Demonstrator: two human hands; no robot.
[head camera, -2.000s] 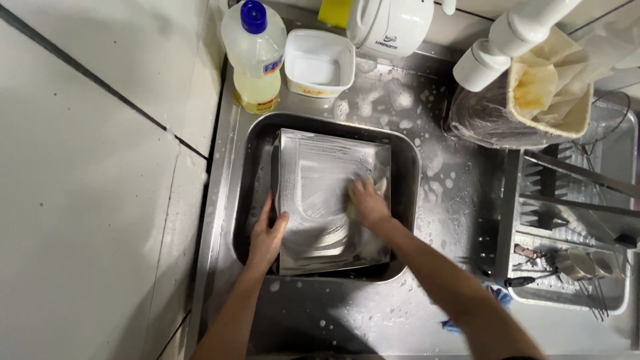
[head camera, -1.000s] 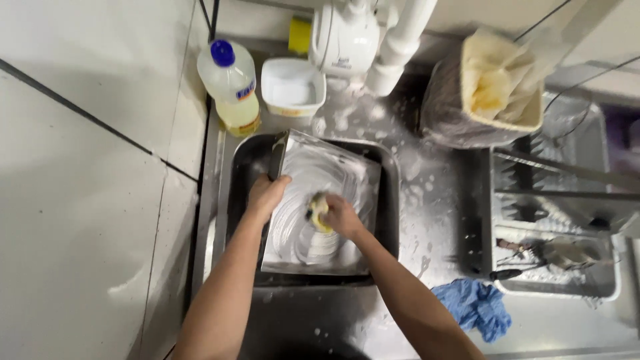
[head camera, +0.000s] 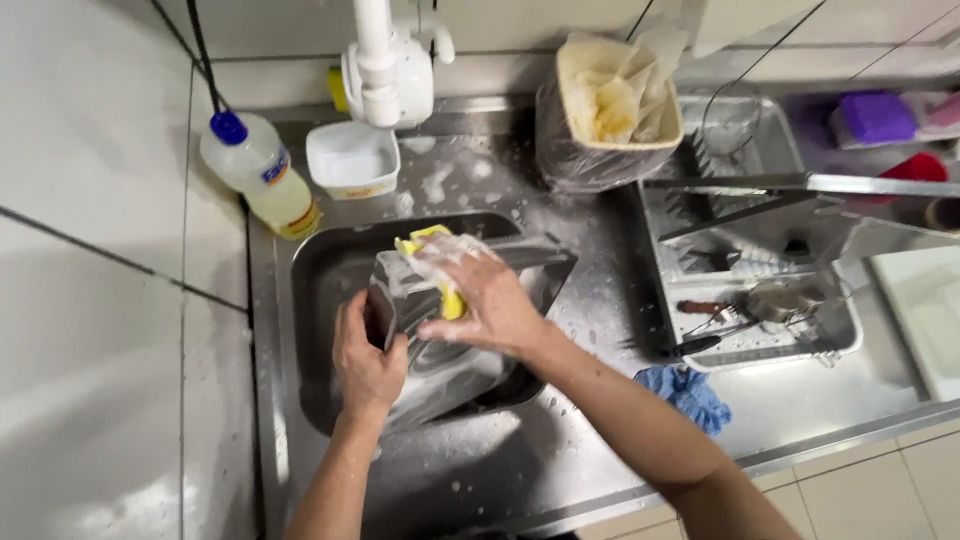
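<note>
A soapy metal pan is held tilted over the steel sink basin. My left hand grips its left side wall, thumb on one face and fingers on the other. My right hand, covered in suds, holds a yellow sponge against the pan's upper left part. Part of the sponge sticks out beyond the fingertips; the palm hides the rest. White foam streaks run over the pan's inner face.
Behind the basin stand a Fanta bottle of pale liquid, a white plastic tub and a white water filter. Rightward are a lined waste bin, a dish rack with utensils and a blue cloth.
The pan has gone from lying fairly flat in the basin to tilted. My right hand has moved with the sponge from the pan's middle to its upper left part.
</note>
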